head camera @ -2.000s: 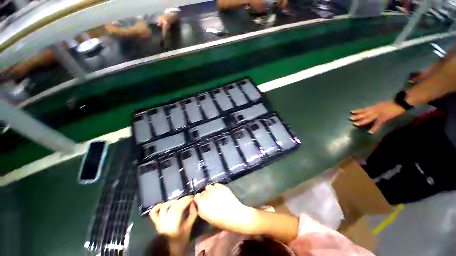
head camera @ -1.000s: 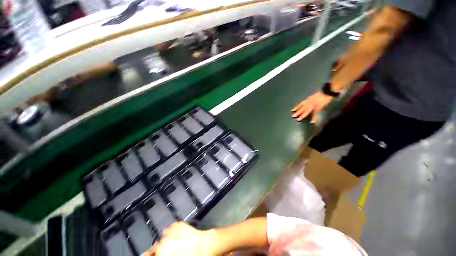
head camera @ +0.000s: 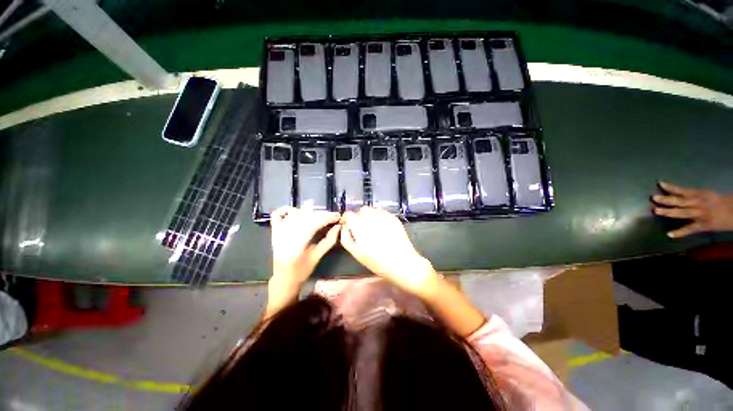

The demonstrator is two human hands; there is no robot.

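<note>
A black blister tray (head camera: pixel 442 214) lies on the green bench, filled with grey phone cases (head camera: pixel 419 178) in two upright rows with three sideways cases between. My left hand (head camera: pixel 299 242) and my right hand (head camera: pixel 382 243) meet at the tray's front edge, fingertips pinched together. Something small and dark seems to be between or just above the fingertips; it is too small to tell what it is. A stack of gridded adhesive sheets (head camera: pixel 210 193) lies left of the tray.
A smartphone (head camera: pixel 191 111) lies at the upper left. Another person's hand (head camera: pixel 683 210) rests on the bench at the right. Below the bench edge are a cardboard box (head camera: pixel 580 301) with white material (head camera: pixel 505 299) at the right and a red stool (head camera: pixel 84 305) at the left.
The view has swung back from the right and now faces the tray squarely. Both hands are in view again, with the fingertips still together at the tray's front edge.
</note>
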